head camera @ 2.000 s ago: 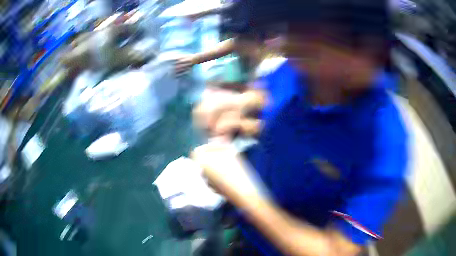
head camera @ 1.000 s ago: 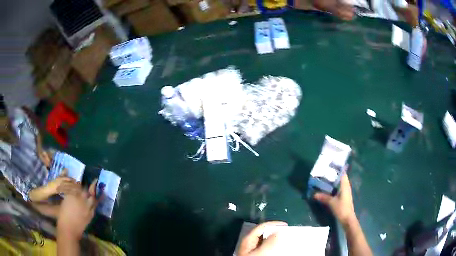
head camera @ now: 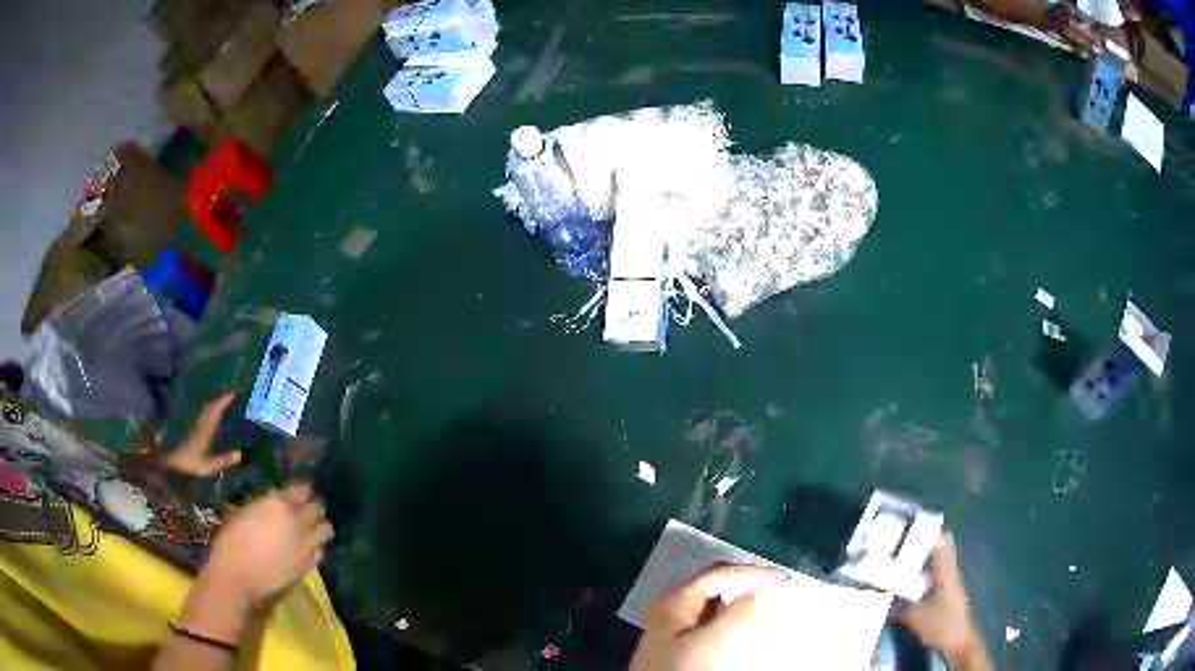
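My left hand (head camera: 708, 616) is at the bottom centre, its fingers on a stack of white printed leaflets (head camera: 839, 629) near the table's front edge. My right hand (head camera: 946, 606) holds an open white and light-blue retail box (head camera: 894, 544) from its right side, just right of the leaflets. The box mouth faces up and shows a pale inner piece. The box's lower side is mostly hidden by the leaflets and my hand.
A person's hands (head camera: 269, 540) are at the left by a closed light-blue box (head camera: 286, 374). Mid-table are a speckled bag (head camera: 799, 216), a water bottle (head camera: 557, 197), white cords (head camera: 708, 309) and a long white box (head camera: 636, 315). Another open box (head camera: 1114, 367) stands right.
The view has shifted, so the table things sit higher and further right. The box in my right hand is now beside the leaflets, its mouth turned up. The person's hands at left have left the box there.
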